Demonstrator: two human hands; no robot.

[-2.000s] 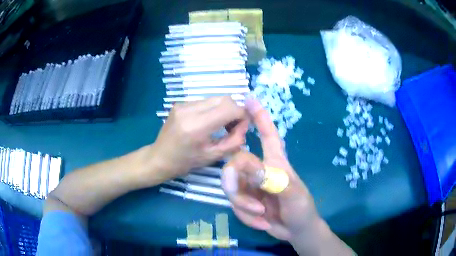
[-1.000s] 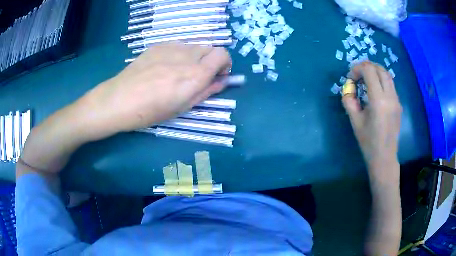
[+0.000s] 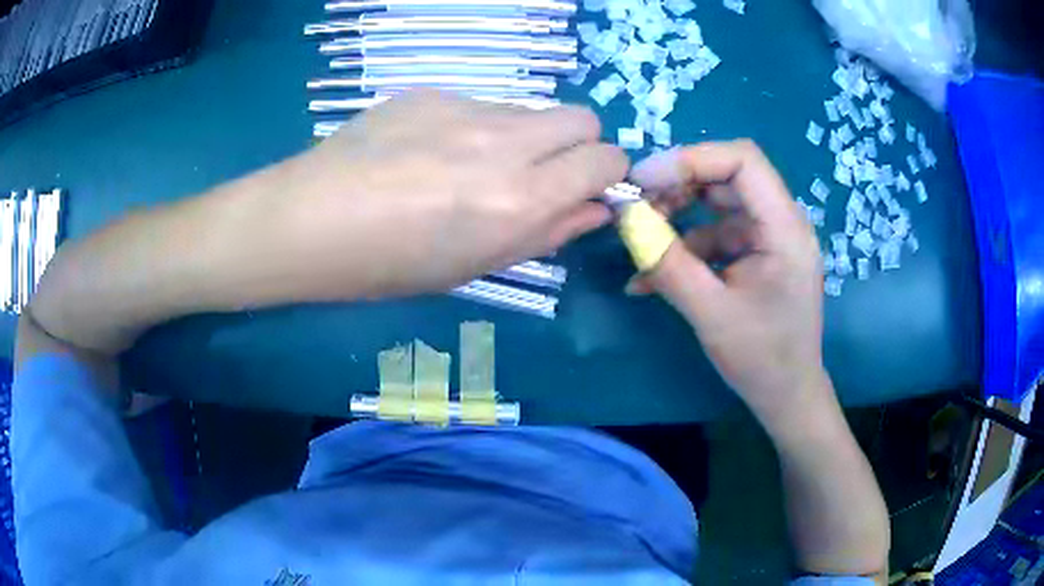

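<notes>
My left hand (image 3: 458, 189) is closed on a slim silver metal tube (image 3: 622, 192), whose end shows between my fingertips; the rest is hidden by the hand. My right hand (image 3: 744, 240), with a yellow covering on the thumb, has its fingertips at that tube end. Whether it pinches a small cap there is hidden. A row of metal tubes (image 3: 458, 48) lies behind my left hand, and a few more show under it. A pile of translucent white caps (image 3: 647, 52) lies beside the row, and a second pile (image 3: 864, 172) lies farther right.
A clear bag (image 3: 904, 40) is at the back right, by a blue bin (image 3: 1002, 229). A black tray of rods (image 3: 86, 40) is at the back left, with another rod group (image 3: 29, 246) below. A taped tube (image 3: 435, 410) lies at the near edge.
My right hand has moved left from the right-hand cap pile to the tube end at my left fingertips. My left hand still holds the tube. The view has shifted slightly.
</notes>
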